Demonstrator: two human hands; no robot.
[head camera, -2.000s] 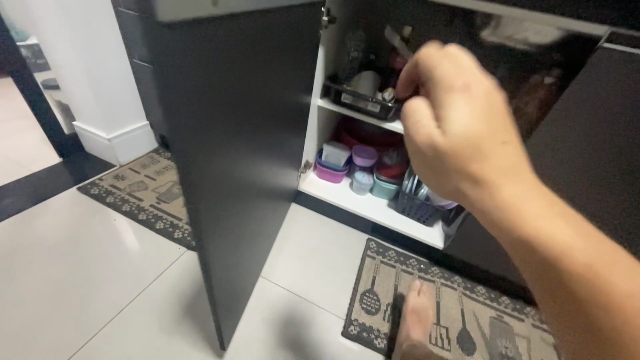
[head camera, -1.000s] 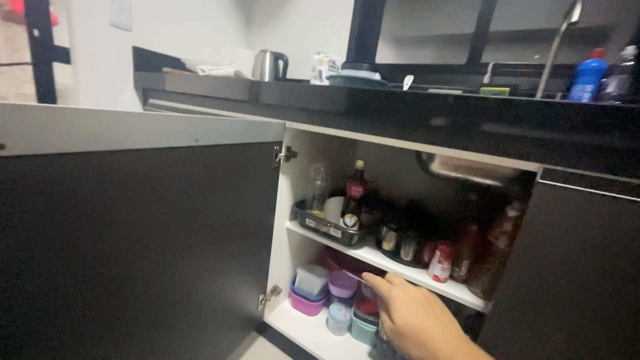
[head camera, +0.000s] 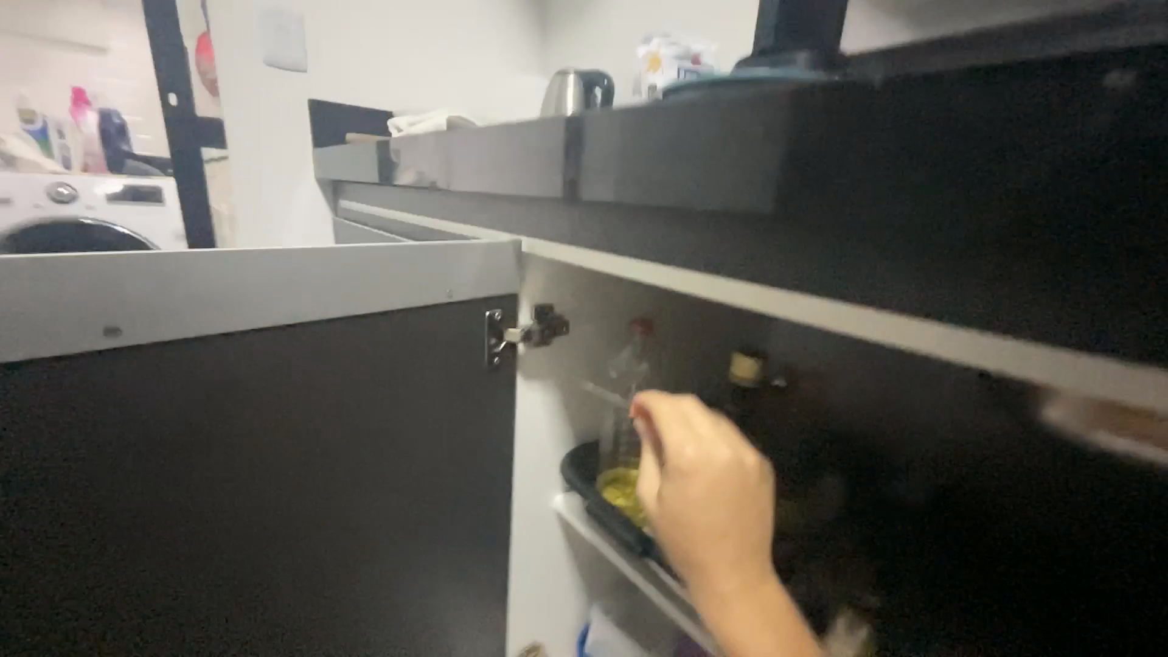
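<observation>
My right hand (head camera: 707, 474) reaches into an open base cabinet, its fingertips pinched together at the front of a clear plastic bottle (head camera: 630, 365) with a reddish cap. A thin, pale, blurred thing (head camera: 602, 392) extends left from the fingertips; what it is, I cannot tell. The bottle, with yellow contents low down, stands in a dark tray (head camera: 584, 474) on the upper shelf (head camera: 611, 547). Behind the hand, a dark bottle with a light band (head camera: 746, 368) shows dimly. My left hand is out of the picture.
The dark cabinet door (head camera: 255, 474) stands open at left on a metal hinge (head camera: 516, 336). Above runs a black countertop (head camera: 675, 146) with an electric kettle (head camera: 575, 91) and a white cloth (head camera: 429, 122). A washing machine (head camera: 87, 210) is at far left.
My right hand has moved from beside the lower shelf up to the bottle in the upper tray. The view has swung closer to the cabinet.
</observation>
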